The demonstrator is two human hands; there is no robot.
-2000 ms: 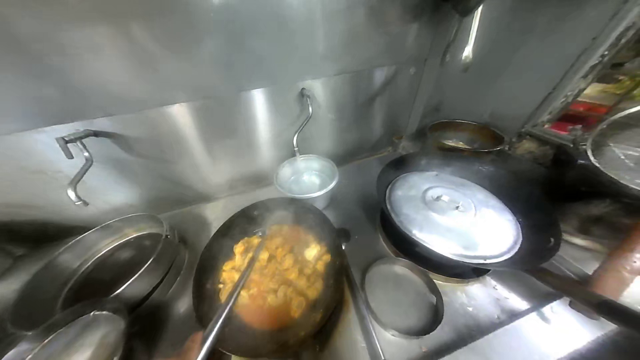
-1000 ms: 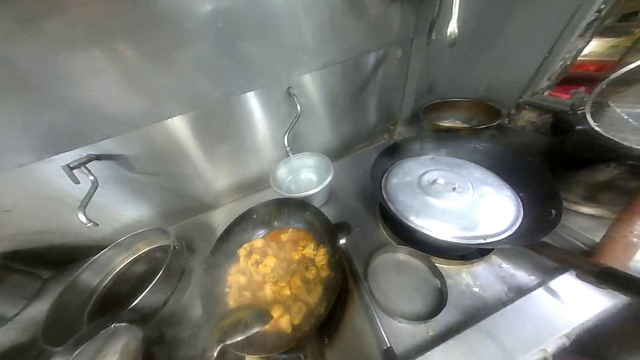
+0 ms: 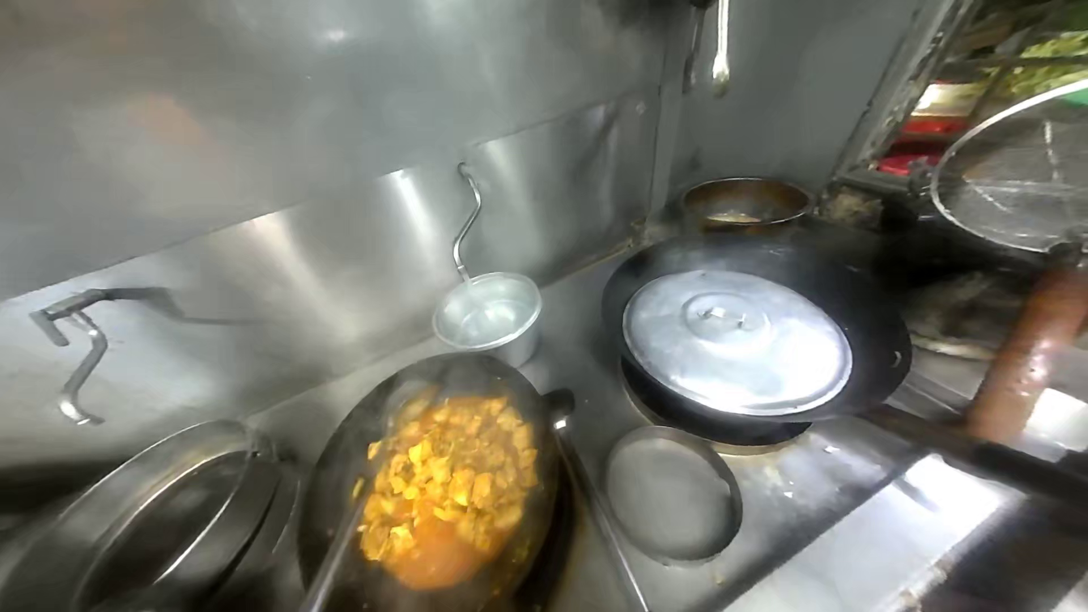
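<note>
Neither of my hands shows in the head view. A dark wok (image 3: pixel 327 459) at lower centre holds yellow-orange chunks of food (image 3: pixel 450 480) in reddish sauce, with faint steam above. The metal handle of a utensil (image 3: pixel 340 544) reaches into the wok from the bottom edge; its head is blurred at the upper left of the food. Just right of the wok lies a ladle (image 3: pixel 599 501) with a dark head and a long metal handle. A round metal lid (image 3: pixel 738 340) rests inside a second black wok (image 3: pixel 880 340) on the right.
A metal pot (image 3: pixel 501 327) of clear liquid stands under a curved spout (image 3: pixel 467 221) by the steel wall. Also about are a shallow round ring or pan (image 3: pixel 671 493), large pans (image 3: pixel 161 476) at left, a brown bowl (image 3: pixel 746 200), a wire strainer (image 3: pixel 1011 170) and another tap (image 3: pixel 85 365).
The utensil in the food wok has moved from the near edge of the food towards its far left side. The food has shifted, and more red sauce shows at the near side.
</note>
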